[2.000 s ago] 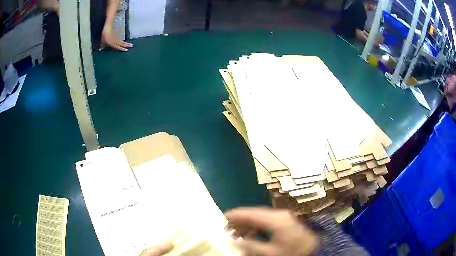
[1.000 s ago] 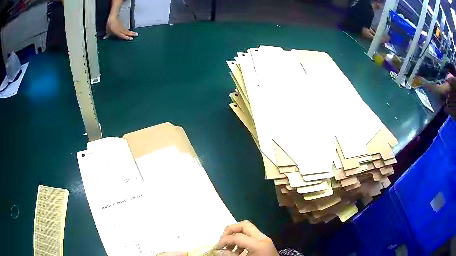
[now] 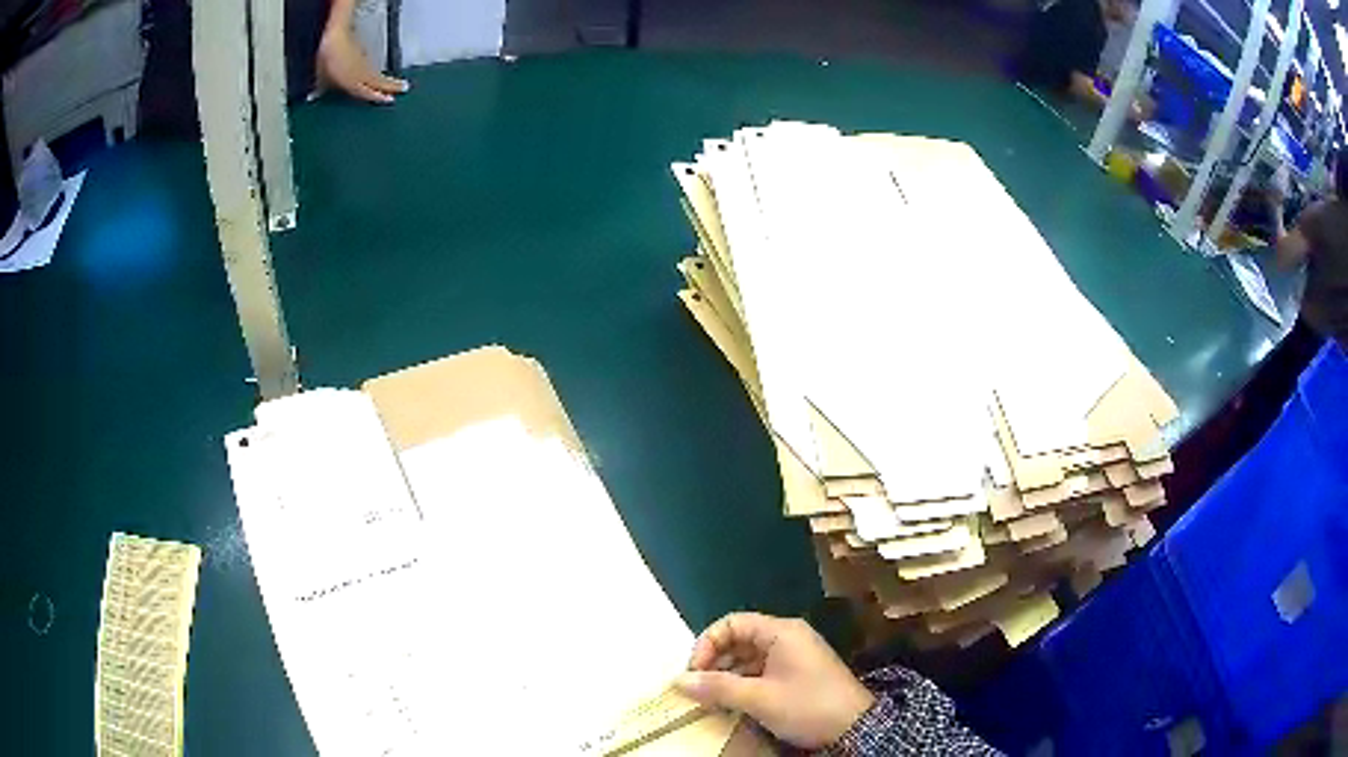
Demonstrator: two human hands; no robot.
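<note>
A flat carton (image 3: 458, 592), white with glare and with a tan end flap at its far end, lies on the table in front of me. My right hand (image 3: 776, 683) is over its near right edge, thumb and index finger together at a pale-yellow printed strip (image 3: 651, 722), which looks like a label sheet. Whether a single label is between the fingertips is too small to tell. The strip's lower end is cut off by the picture's edge. My left hand is not in view.
A thick carton stack (image 3: 917, 326) lies to the right. Spare label sheets (image 3: 145, 643) lie far left, near a thin ring (image 3: 42, 612). A metal upright (image 3: 237, 222) rises behind the carton. Blue totes (image 3: 1257, 577) are at right. A person's hand (image 3: 355, 71) rests at the far edge.
My right hand has moved slightly right and up, and more of the yellow strip shows. My left fingertips, earlier at the bottom edge, have left the picture. The view has shifted slightly.
</note>
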